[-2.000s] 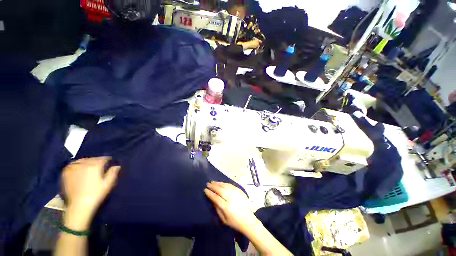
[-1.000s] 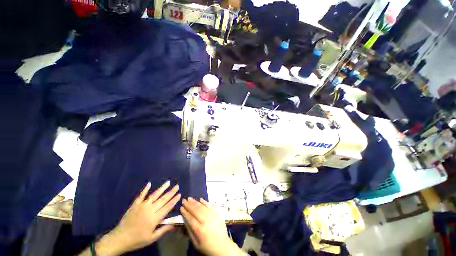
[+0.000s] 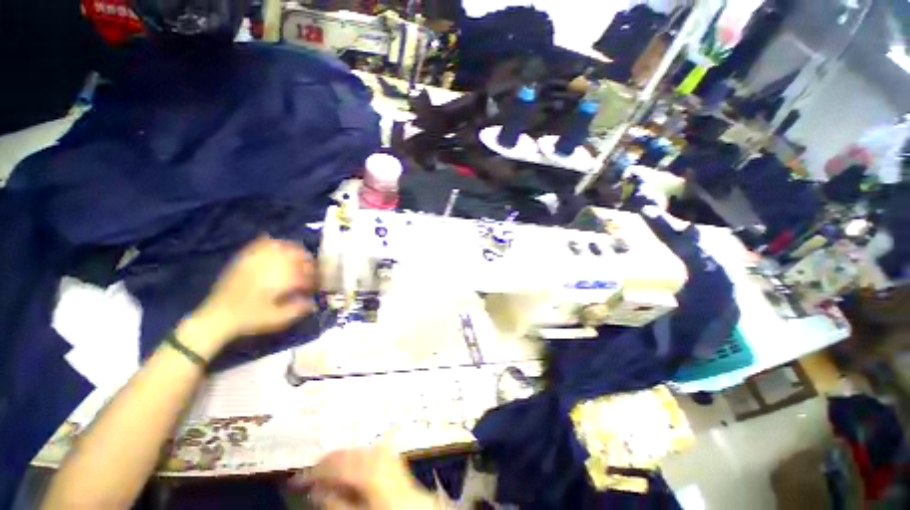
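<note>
My left hand (image 3: 261, 289) is blurred, fingers curled, just left of the needle end of the cream-white sewing machine (image 3: 449, 257). Navy cloth (image 3: 170, 264) lies bunched behind and left of this hand; whether the fingers grip it cannot be told. My right hand (image 3: 367, 482) is blurred and low, at the table's front edge, partly cut off by the picture's bottom. No cloth shows clearly in it. The presser foot area (image 3: 349, 307) is just right of my left hand, over the pale bed.
A large navy heap (image 3: 210, 139) lies at back left, with jagged white paper (image 3: 100, 334) near the left edge. A pink-white thread cone (image 3: 381, 181) stands behind the machine. Navy cloth (image 3: 599, 374) hangs off the right. A teal basket (image 3: 720, 361) and a yellowish worn pad (image 3: 634, 430) are at right.
The flat navy panel has left the front of the table, exposing its worn surface. My left hand has moved up beside the needle. My right hand has moved down and left. The view has shifted.
</note>
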